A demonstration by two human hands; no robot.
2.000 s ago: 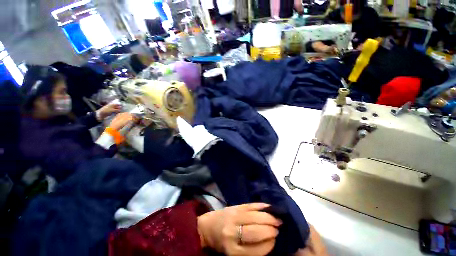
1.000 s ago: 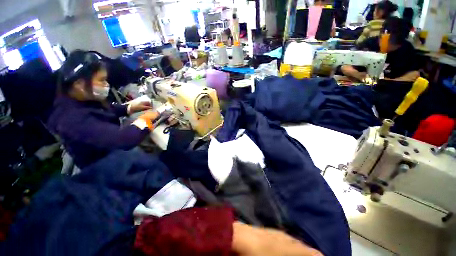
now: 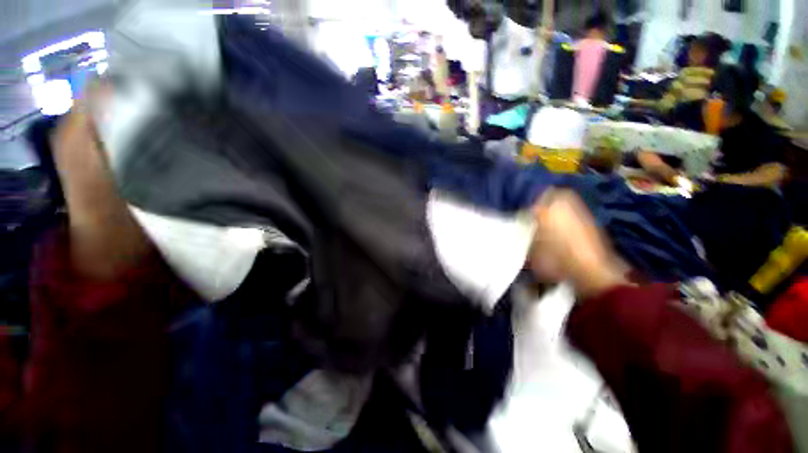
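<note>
A navy garment (image 3: 301,75) with a grey inner side (image 3: 354,212) and white panels (image 3: 478,243) is held up across the middle of the view, blurred by motion. My left hand (image 3: 84,168) is raised at the left and holds one end, its fingers blurred near a white part. My right hand (image 3: 567,234) grips the other end beside a white panel. More dark and light cloth hangs below, between my two maroon sleeves.
My machine head (image 3: 744,336) stands at the right, partly behind my right sleeve. A yellow handle (image 3: 780,261) and a red bundle (image 3: 791,310) are at the right edge. Navy cloth (image 3: 638,221) lies behind. A person (image 3: 753,142) sits at another machine (image 3: 656,142).
Both hands are now up with the garment lifted and spread between them. It lay heaped over lap and table before. It now hides the neighbour and the yellowish machine at left.
</note>
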